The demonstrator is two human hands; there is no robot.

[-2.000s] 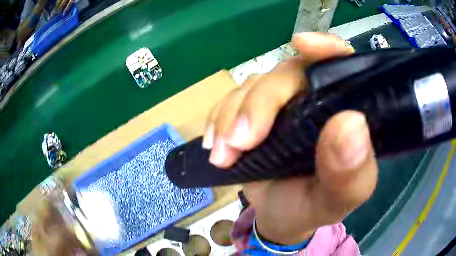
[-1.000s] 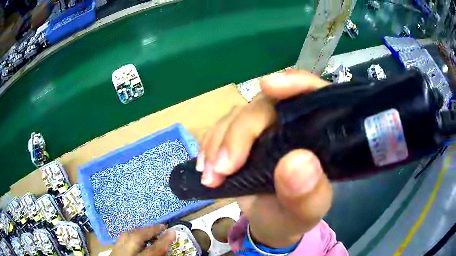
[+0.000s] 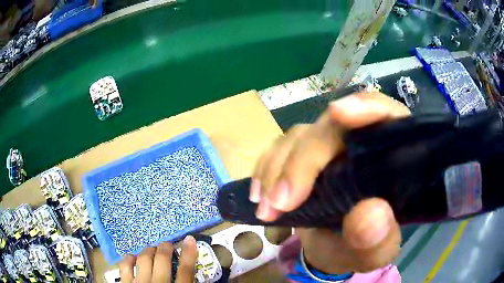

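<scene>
My right hand (image 3: pixel 326 177) is closed around the thick black electric screwdriver (image 3: pixel 409 171), held nearly level with its narrow end to the left over the screw tray's right edge. The driver's tip is hidden. A blue band is on the right wrist. My left hand (image 3: pixel 160 262), cut off by the bottom edge, has its fingers on a circuit board assembly (image 3: pixel 205 262) at the white holed fixture (image 3: pixel 268 251); the fingers cover part of it. The light-blue screw tray (image 3: pixel 94 218) holds a mass of tiny silvery screws (image 3: pixel 157 196).
Rows of circuit board assemblies (image 3: pixel 41 224) stand at the left. The tray lies on a tan board (image 3: pixel 243 124). Beyond is the green conveyor belt (image 3: pixel 182 61) with spaced units (image 3: pixel 106 98). A rusty white post (image 3: pixel 356 44) rises behind. Blue trays (image 3: pixel 456 80) are at far right.
The left hand came in from the left to an assembly at the fixture. The right hand and driver have shifted slightly right in view. Belt units have moved left.
</scene>
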